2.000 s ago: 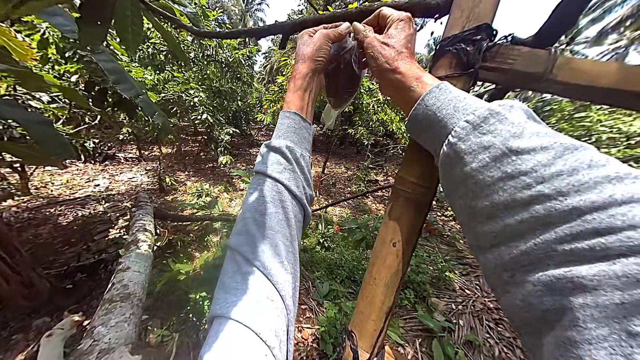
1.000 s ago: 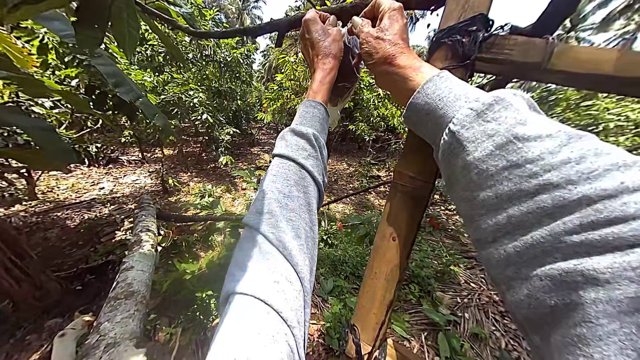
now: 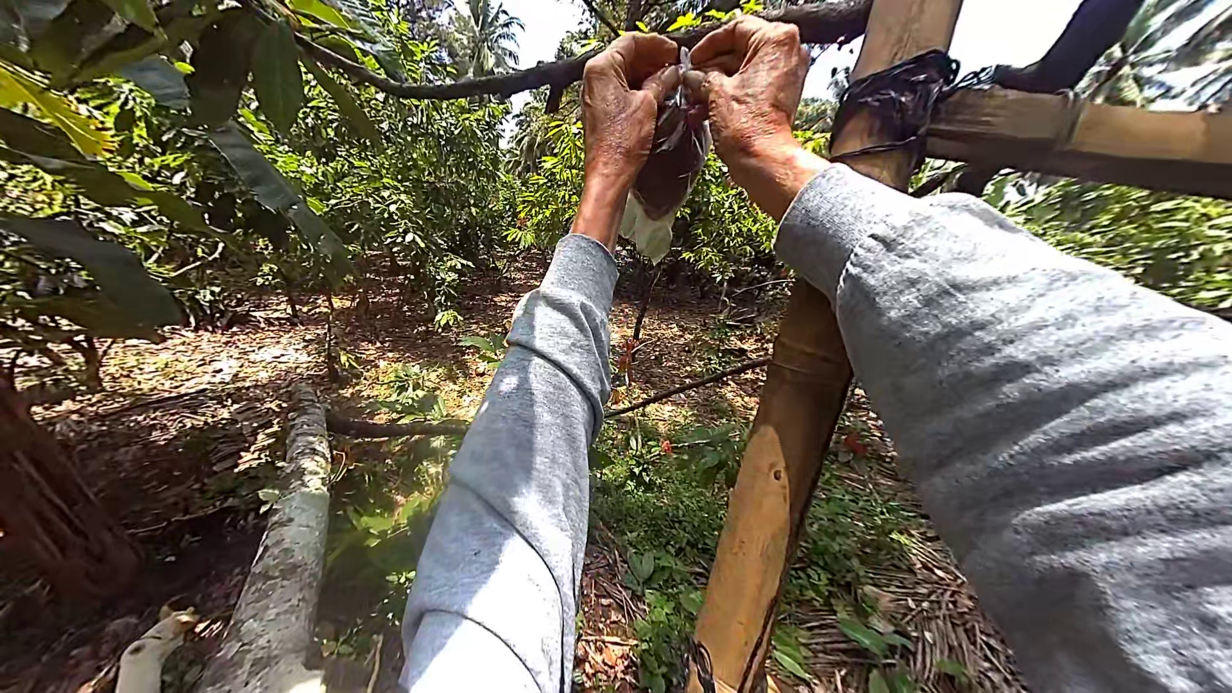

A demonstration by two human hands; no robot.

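A dark reddish-brown pod-shaped fruit point(image 3: 671, 164) hangs inside a clear plastic bag, just under a tree branch point(image 3: 500, 85). My left hand point(image 3: 621, 106) pinches the gathered top of the bag from the left. From the right, the fingertips of my right hand point(image 3: 756, 96) grip the same gathered plastic, almost touching the left ones. Whitish, loose plastic point(image 3: 647, 229) shows below the fruit. The fruit's stem and the exact finger placement are hidden by the hands.
A bamboo post point(image 3: 770, 481) leans close to my right arm, lashed with black plastic point(image 3: 895, 101) to a bamboo crosspiece point(image 3: 1107, 135). Leaves point(image 3: 279, 183) hang at the upper left. A pale log point(image 3: 289, 539) lies at the lower left, over leaf litter.
Both hands have stayed at the top of the bag, with small shifts of the fingers. The left hand turned upright a second ago and now tilts in toward the right one.
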